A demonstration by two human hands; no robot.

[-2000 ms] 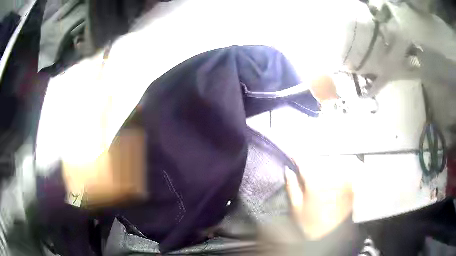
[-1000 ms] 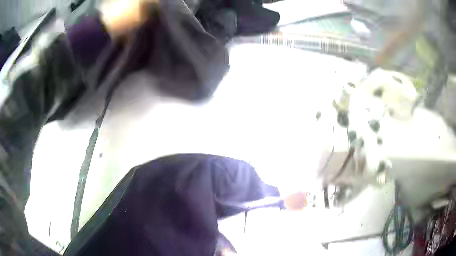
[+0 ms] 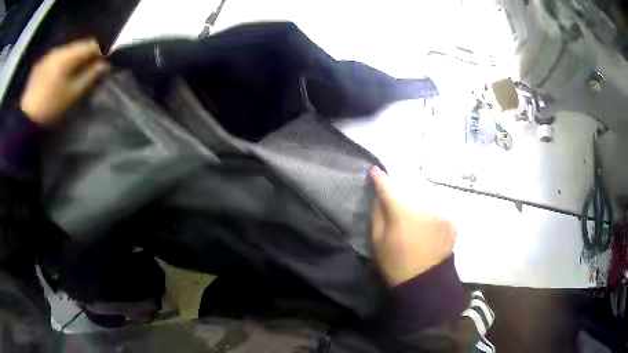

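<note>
A large dark garment piece (image 3: 310, 155) lies partly on the white table and hangs over its front edge towards my lap; its grey ribbed side shows in places. My left hand (image 3: 65, 79) is closed on its far left part, slightly blurred. My right hand (image 3: 413, 231) grips its right edge near the table's front, thumb on top. The cloth's dark tip ends left of the machine bed (image 3: 447, 155). A tan-brown block (image 3: 505, 94) sits beside the metal parts at the needle area; no cloth is there. Glare hides detail.
The pale machine head (image 3: 575, 76) stands at the right. Scissors with dark green handles (image 3: 597, 217) lie right of the bed. Red-marked bits (image 3: 618, 265) show at the right rim. A yellowish surface (image 3: 182, 289) is below, between dark shapes.
The cloth has moved away from the needle area and now shows more grey side. My left hand came down from the upper left. My right hand, barely in view a second ago, shows clearly.
</note>
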